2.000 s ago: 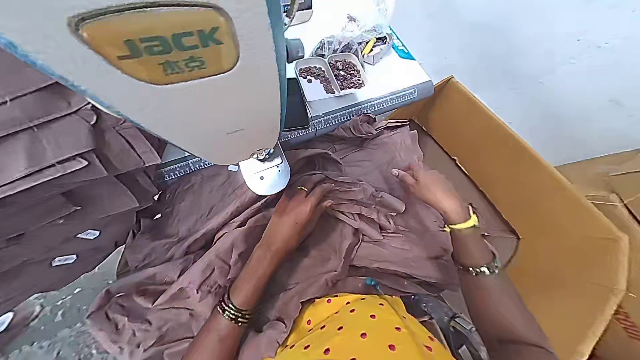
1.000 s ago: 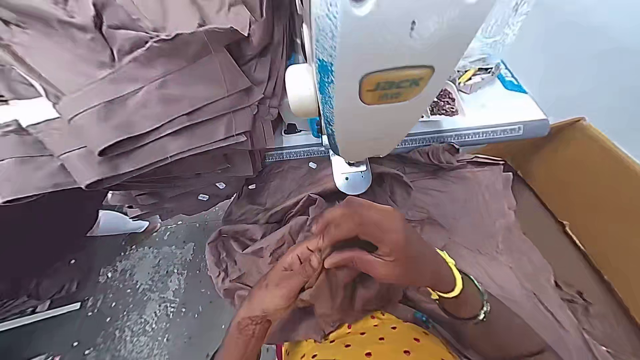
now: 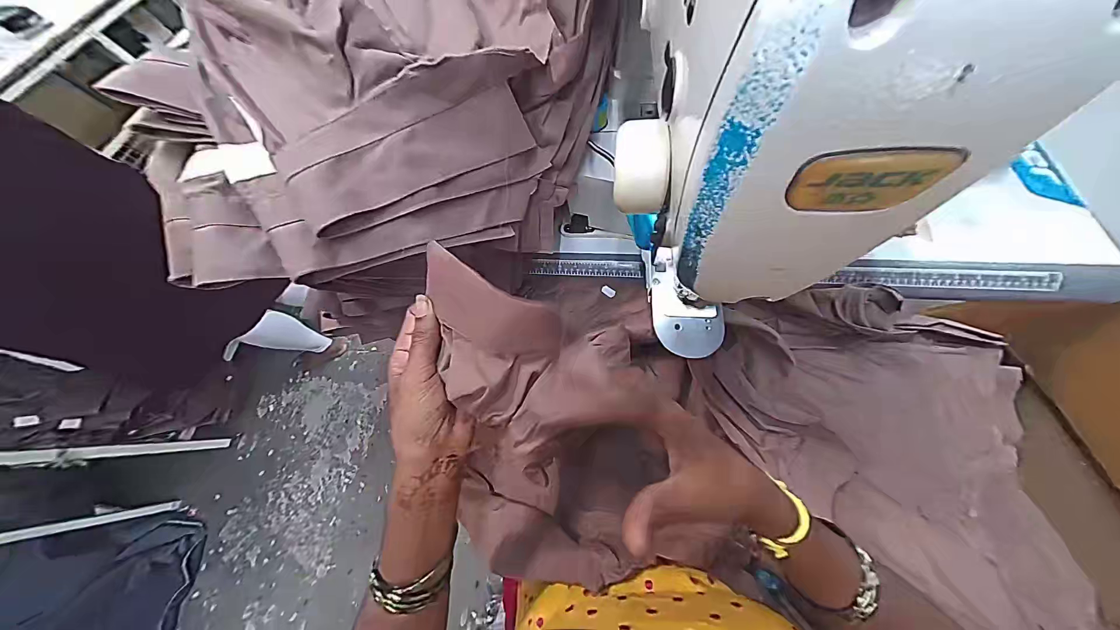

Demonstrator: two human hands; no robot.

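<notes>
My left hand (image 3: 427, 394) grips the edge of a mauve-brown fabric garment (image 3: 516, 385), thumb on top, beside a pointed, collar-like piece (image 3: 486, 306) that stands up from the cloth. My right hand (image 3: 691, 472) is blurred over the bunched fabric in front of my lap, thumb apart from the fingers; whether it grips cloth I cannot tell. The white sewing machine head (image 3: 787, 131) stands above and to the right of both hands. Its metal face plate (image 3: 689, 331) is just above the cloth, which spreads right from there. The needle is hidden.
Stacked mauve-brown fabric pieces (image 3: 411, 166) lie at the upper left. A ruler strip (image 3: 954, 278) runs along the machine bed. A cardboard box (image 3: 1067, 376) stands at the right. Scraps litter the grey floor (image 3: 306, 455). Dark cloth (image 3: 79, 254) hangs at far left.
My hands were together over the bunched cloth a second ago; now they are apart, the left one farther left at the fabric's edge. The view has shifted left since the first frame.
</notes>
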